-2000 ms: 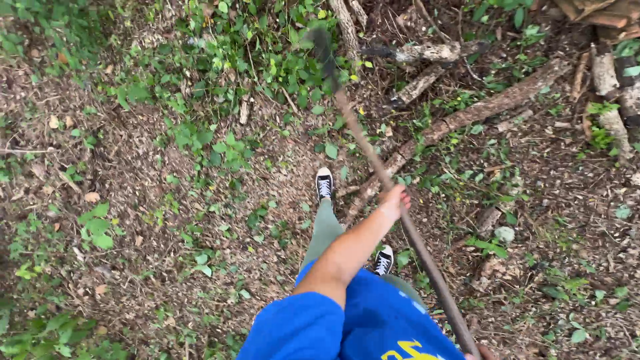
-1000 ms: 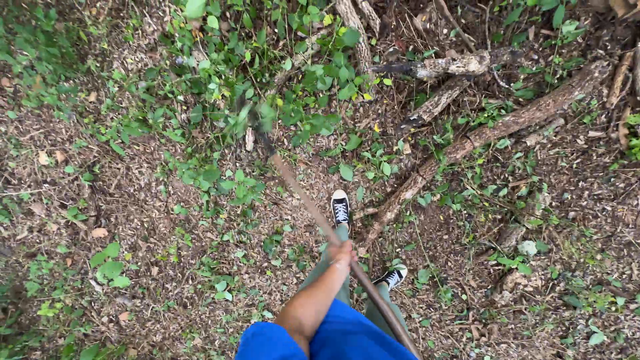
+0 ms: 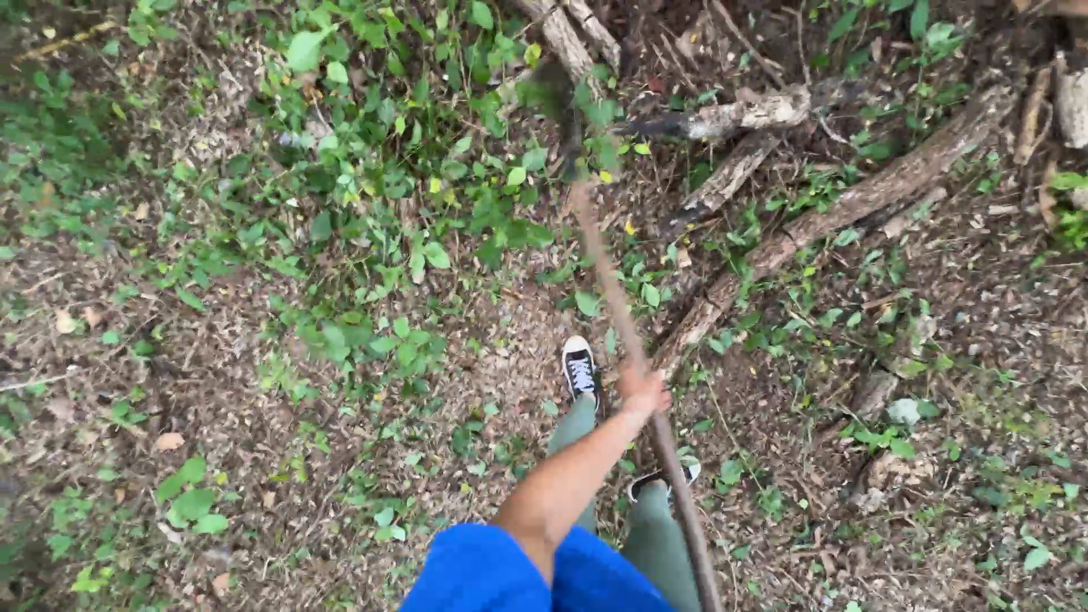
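Observation:
My left hand [image 3: 643, 389] is closed around the middle of a long wooden handle [image 3: 614, 293], in front of my right leg and shoes. The handle runs from the bottom edge up to a dark tool head [image 3: 568, 115], blurred, over the green plants near a log's end. What kind of head it is cannot be told. My right hand is out of view; the lower end of the handle leaves the frame at the bottom.
A long fallen branch [image 3: 790, 242] slants up to the right. Shorter broken logs [image 3: 748, 115] lie at the top. Leafy plants [image 3: 357, 195] cover the upper left. Sneakers [image 3: 580, 371] stand on ground strewn with dry leaves.
The tool head was over the plants further left one second ago and has swung right, toward the logs. My left hand has moved right with the handle, still gripping it.

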